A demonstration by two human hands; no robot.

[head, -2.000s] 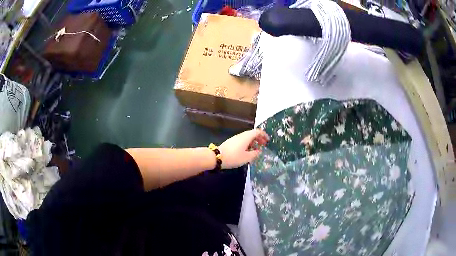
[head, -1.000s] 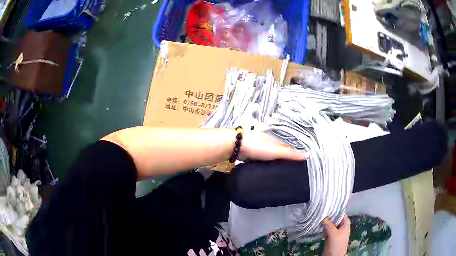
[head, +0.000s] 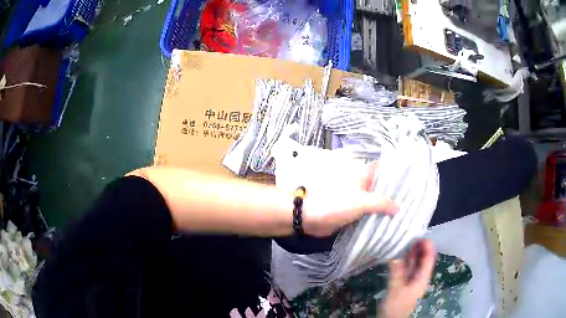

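Observation:
A thick bundle of grey-and-white striped strips drapes over the black padded bar. My left hand grips the bundle from the left side, with fingers and thumb around its upper part. My right hand is blurred at the bundle's lower end, fingers apart; whether it holds any strips I cannot tell. The green floral garment lies on the white pressing table, partly hidden below the bundle and my right hand.
More striped strips lie on the brown carton beyond my left arm. A blue basket behind it holds red and clear plastic. A cream-tan band runs along the table's right edge. A white-topped table stands at the back right.
My left hand has gone from the floral garment to the striped bundle. Over the last second the bundle's lower end has swung left, and my right hand has shifted slightly up.

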